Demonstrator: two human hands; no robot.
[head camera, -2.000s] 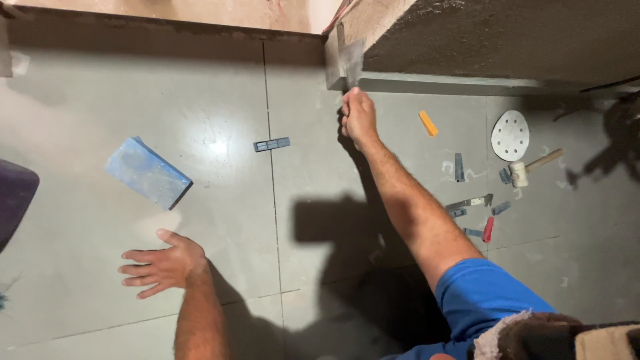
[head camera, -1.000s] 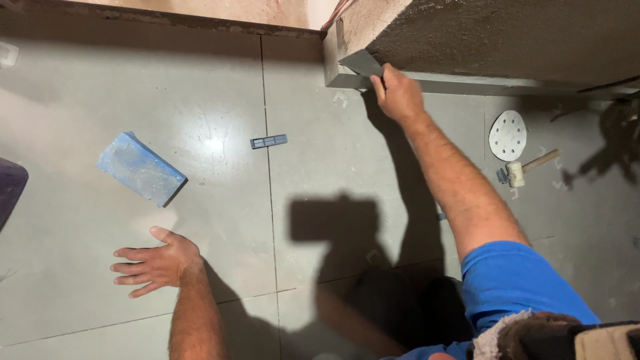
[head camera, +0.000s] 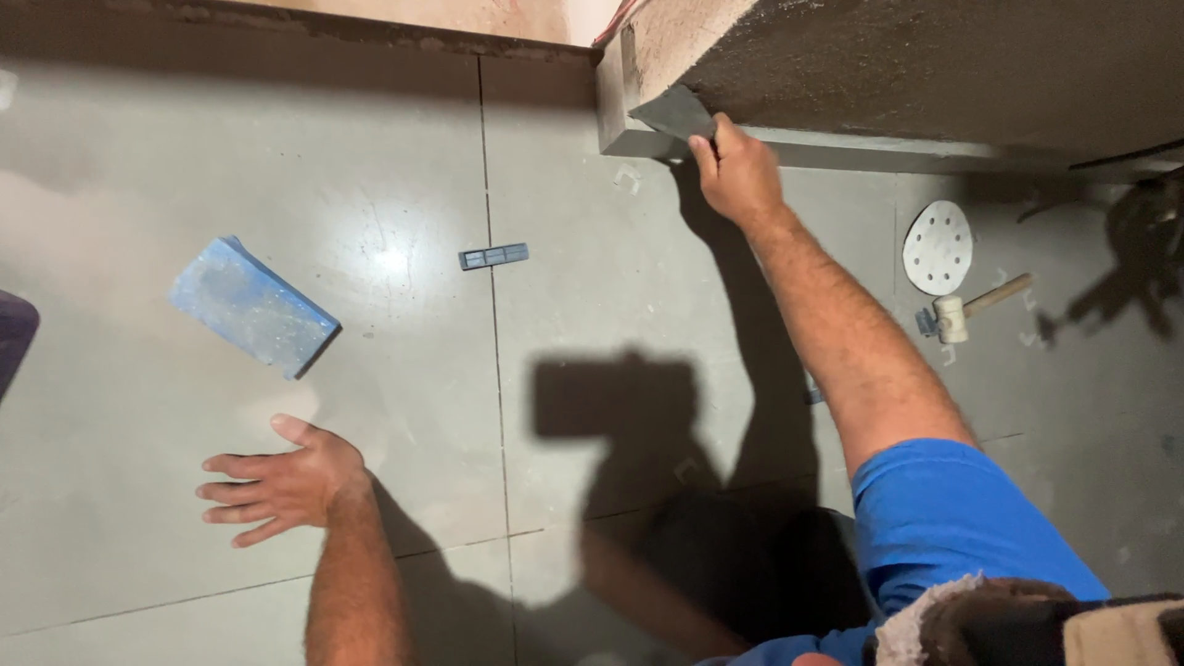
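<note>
My right hand grips a putty knife, its broad metal blade lying against the top edge of a narrow grey tile strip at the foot of the rough wall, close to the corner. The knife's handle is mostly hidden in my fist. My left hand has its fingers spread over the grey floor tiles and holds nothing. Beyond it lies a blue block with a dusty top, apart from my fingers. A small dark plastic wedge lies across a tile joint between my hands.
On the right are a white perforated sanding disc, a pale-headed mallet and a small dark piece beside its head. A dark object stands at the left edge. The rough wall rises at the upper right.
My right hand has moved right from the strip's corner along its edge, and the putty knife's blade has turned from upright to slanting left. My left hand has stayed spread in about the same place.
</note>
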